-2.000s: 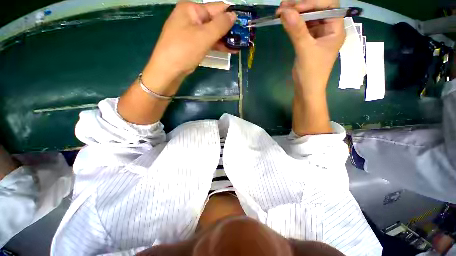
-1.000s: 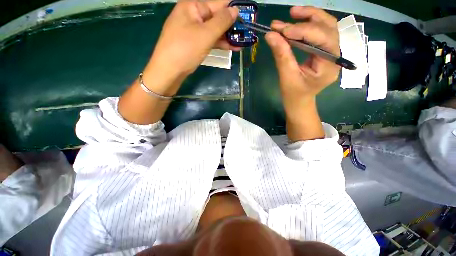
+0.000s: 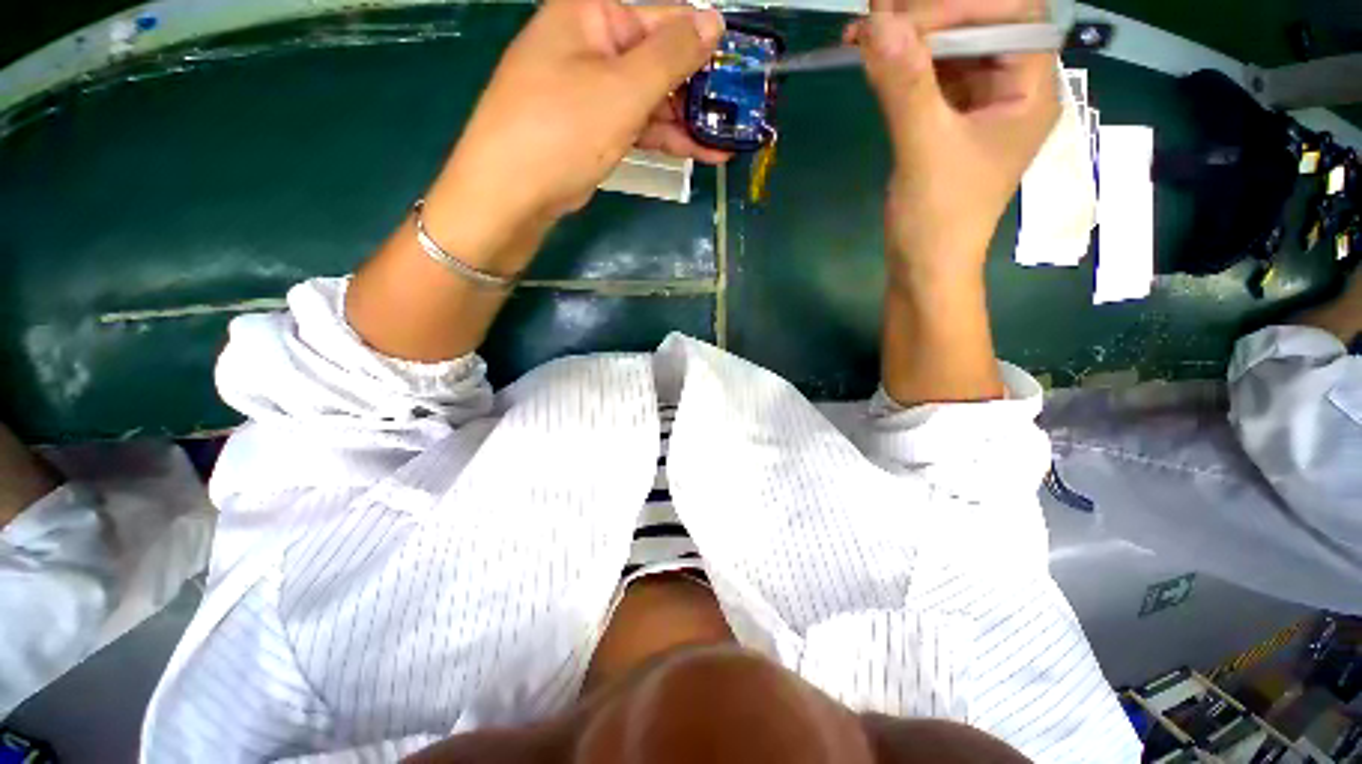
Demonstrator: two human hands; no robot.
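Note:
My left hand [image 3: 575, 112] holds a small black watch housing [image 3: 735, 93] at its right edge, with the open side up and a blue circuit board showing. A yellow-gold flex tab [image 3: 763, 167] hangs from the housing's lower right. My right hand [image 3: 964, 112] grips grey tweezers [image 3: 993, 41], blurred, lying nearly level with their dark end to the right. The tweezer tips are at the upper right of the board; whether they touch it I cannot tell. A white sticker sheet [image 3: 651, 176] lies below my left hand, partly hidden.
Fanned white sheets [image 3: 1056, 194] and a single white strip [image 3: 1125, 214] lie right of my right hand on the green bench [image 3: 299, 194]. Beyond are a black heap [image 3: 1232, 172] and several dark units [image 3: 1314, 187]. Neighbours' white sleeves [image 3: 1297, 403] show at both sides.
My right hand has moved right and up, and the tweezers have swung from slanting down-right to nearly level. The housing has shifted slightly down and right. The neighbour's sleeve at right has moved a little.

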